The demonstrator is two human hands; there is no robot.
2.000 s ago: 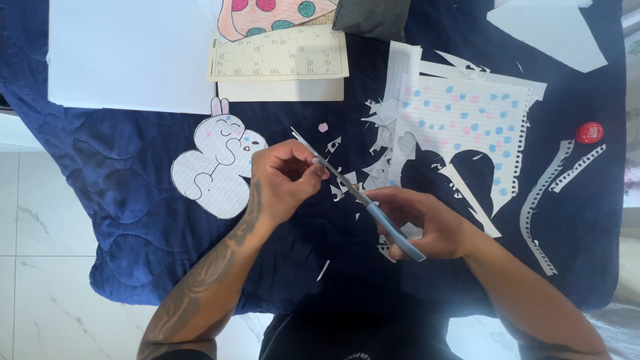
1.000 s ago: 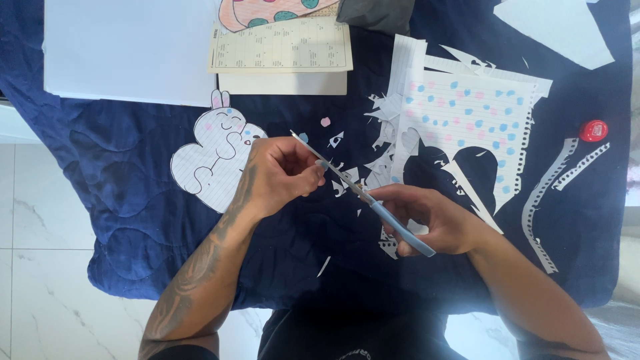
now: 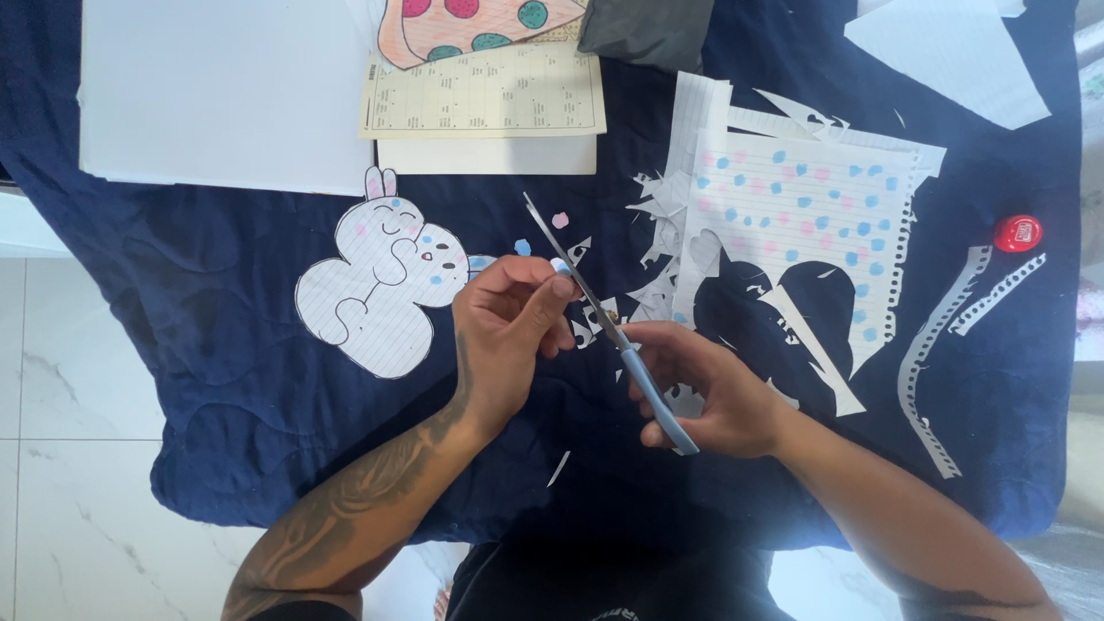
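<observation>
My left hand pinches a small piece of paper with a blue patch between thumb and finger. Across that piece lie the blades of a pair of scissors with light blue handles, gripped in my right hand. Left of my hands, cut-out paper bunny figures rest on the dark blue quilted cloth, partly overlapped by my left hand. A blue paper dot and a pink one lie just beyond my fingers, with paper scraps beside the blades.
Lined paper with pink and blue spots lies at the right, near torn perforated strips and a red round object. Farther back are a large white sheet, a printed cream sheet, a pizza drawing and a dark pouch.
A blue paper dot now shows beyond my left fingers; it is not visible in the oldest frame. Both hands stay in nearly the same place.
</observation>
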